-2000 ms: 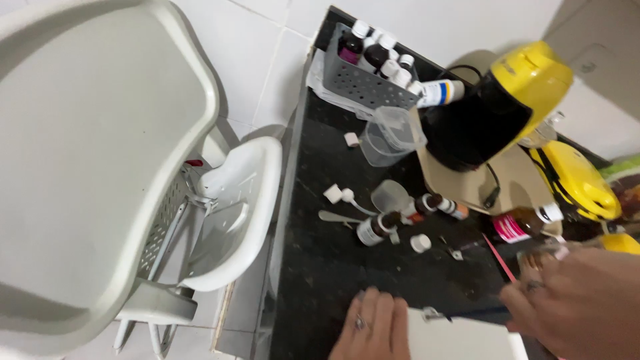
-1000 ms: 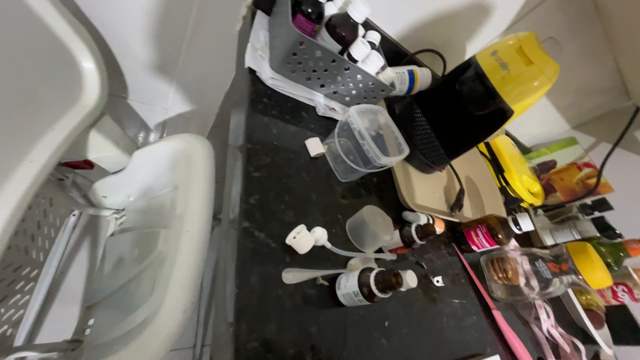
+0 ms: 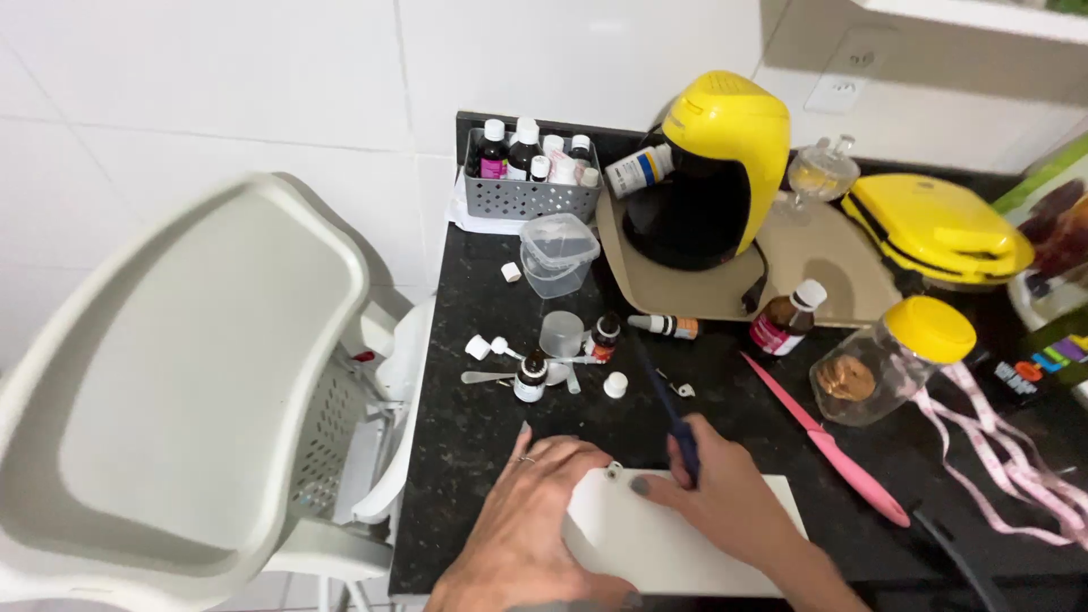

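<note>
A white flat board (image 3: 671, 544) lies on the black stone counter near its front edge. My left hand (image 3: 531, 527) presses on the board's left side, thumb low and fingertips by a small metal piece (image 3: 613, 469) at its upper edge. My right hand (image 3: 722, 501) is closed around the dark blue handle of a knife (image 3: 682, 438), its dark blade pointing away over the counter; the thumb rests near the board. A pink knife (image 3: 837, 455) lies right of that hand. Beyond the hands are small brown bottles (image 3: 530, 378), a white cap (image 3: 616, 384) and a spoon (image 3: 486, 376).
A grey basket of bottles (image 3: 534, 200), a clear plastic container (image 3: 557, 259) and a yellow coffee maker (image 3: 731, 110) on a beige tray (image 3: 816, 272) stand behind. To the right are a yellow-lidded jar (image 3: 867, 374) and pink tape (image 3: 994, 442). A high chair (image 3: 195, 382) adjoins the left edge.
The view has swung and pulled back since one second ago, when neither hand showed. Both hands are at the white board, as two seconds ago, and the dark blue knife now shows plainly.
</note>
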